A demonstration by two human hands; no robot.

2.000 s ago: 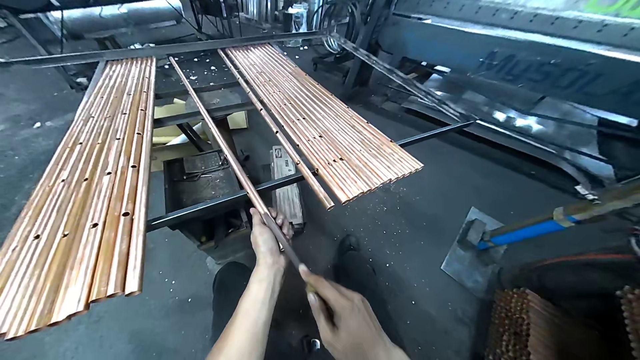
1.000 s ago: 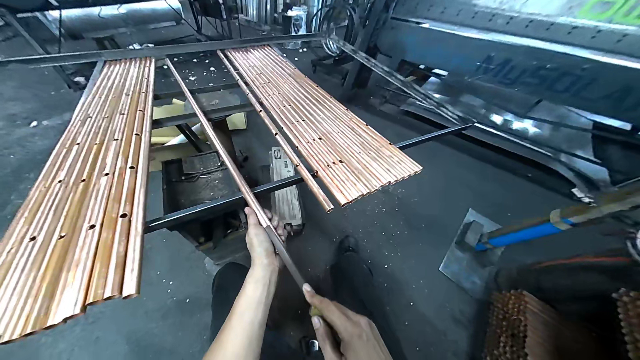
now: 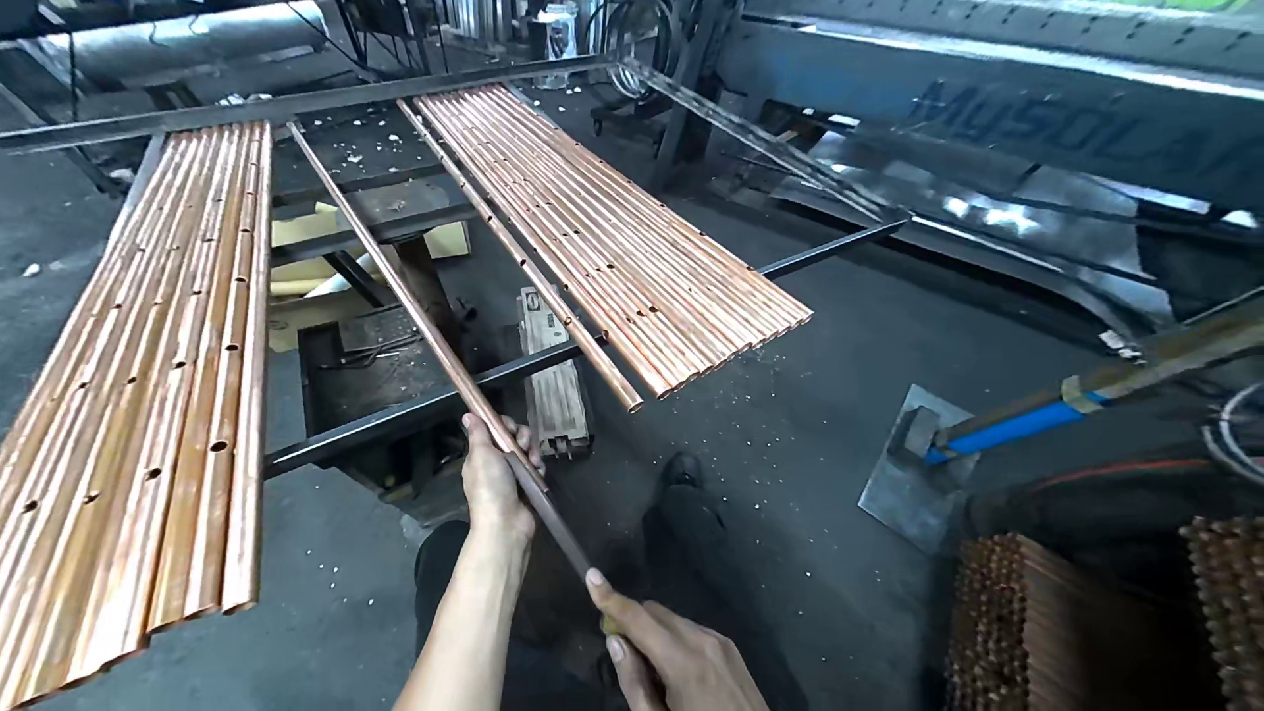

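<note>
My left hand (image 3: 497, 474) is closed around the near end of a single copper tube (image 3: 395, 281), which runs away to the back bar of a metal frame. In my right hand (image 3: 671, 642) is a long, narrow dark tool, apparently a file (image 3: 558, 523); its blade lies along the tube's near end, by my left fingers. A wide row of copper tubes with drilled holes (image 3: 138, 375) lies left of the held tube. To the right are one separate drilled tube (image 3: 528, 267) and a second row of copper tubes (image 3: 612, 247).
A dark steel crossbar (image 3: 365, 439) carries the tubes. Beneath stand a metal box (image 3: 380, 370) and a worn long block (image 3: 555, 385). At right are a blue-wrapped pole on a plate (image 3: 1007, 430) and stacked copper tubes (image 3: 1066, 632). A large machine (image 3: 987, 109) stands behind.
The far end of the held tube has shifted slightly left since the earliest frame. My right hand and the tool have moved a little along the tube's near end. Both rows of tubes look unchanged.
</note>
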